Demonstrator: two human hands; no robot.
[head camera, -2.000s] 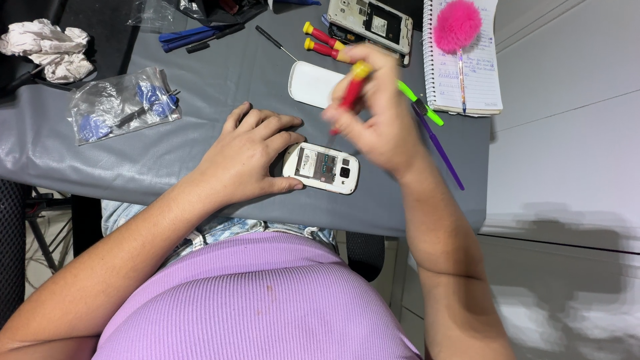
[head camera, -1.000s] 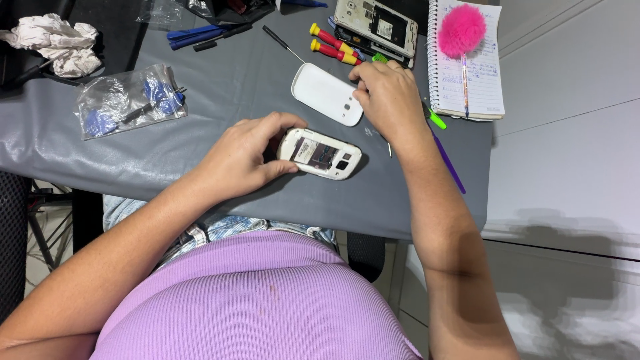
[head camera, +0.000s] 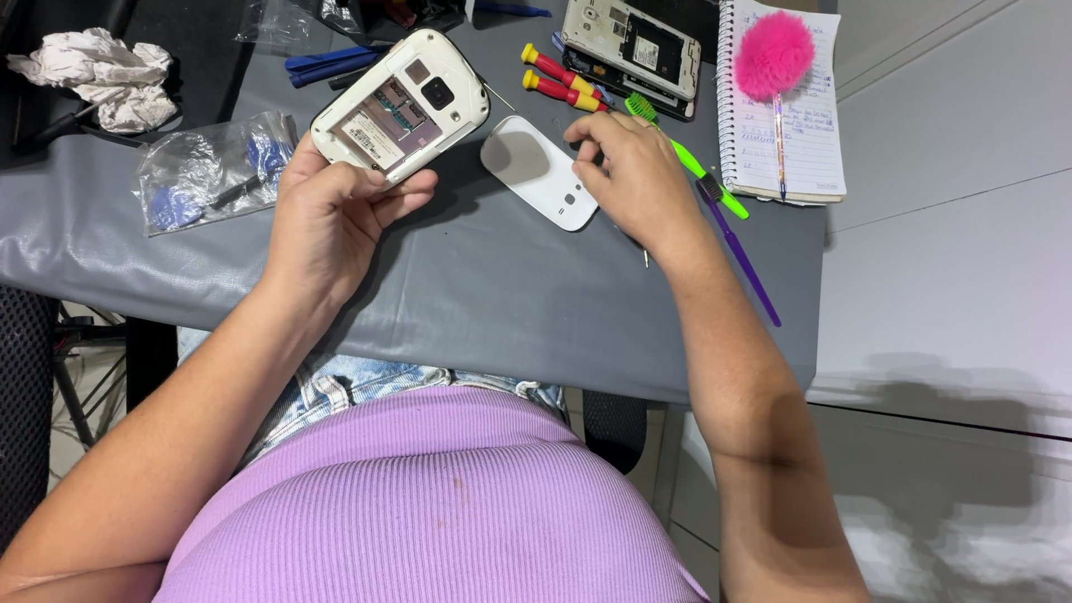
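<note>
My left hand holds a white mobile phone by its lower end, raised above the table, its back facing the camera. The phone's back cover is off, so its battery bay and camera lens show. A white back cover lies on the table. My right hand is over the cover's right edge, fingers curled; whether something small is between the fingertips cannot be told. A screwdriver tip shows beside the right wrist, the rest hidden. Red and yellow screwdrivers lie just beyond that hand.
At the back lies a disassembled phone. To the right are a green brush, a purple brush and a spiral notebook with a pink pompom pen. A plastic bag, blue pry tools and crumpled paper are at left.
The phone, flat on the table two seconds ago, is now raised in my left hand. My right hand held a red and yellow screwdriver then and has let it go.
</note>
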